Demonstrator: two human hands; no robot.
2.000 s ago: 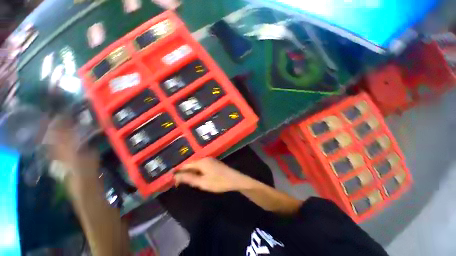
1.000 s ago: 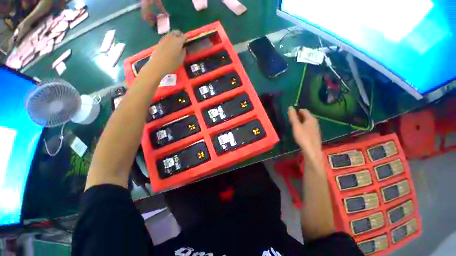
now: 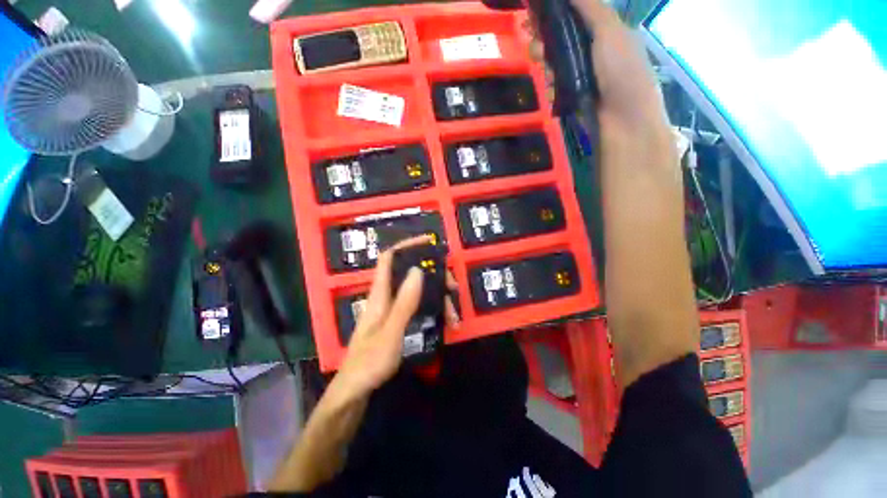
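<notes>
The red phone tray (image 3: 295, 209) stands on the bench with two columns of slots. Several black phones lie back up in it, such as the one in the right column (image 3: 498, 156). A gold phone (image 3: 350, 49) lies keypad up at top left. The slot below it and the top right slot show only white stickers. My left hand (image 3: 381, 316) holds a black phone (image 3: 422, 292) over the tray's lower middle, labels up. My right hand (image 3: 611, 63) grips the black barcode scanner (image 3: 566, 53) at the tray's upper right; its fingers are partly hidden.
A white fan (image 3: 73, 97) stands at upper left, near a black device with a white label (image 3: 234, 136). Another black device (image 3: 215, 297) and a dark mat (image 3: 122, 253) lie left of the tray. A monitor (image 3: 778, 107) is at right. Red trays (image 3: 146, 457) are stacked at lower left and lower right.
The view has shifted. My left hand has moved from the tray's top to its lower part and now holds a phone. My right hand has moved up and taken the scanner. The top right slot is now empty.
</notes>
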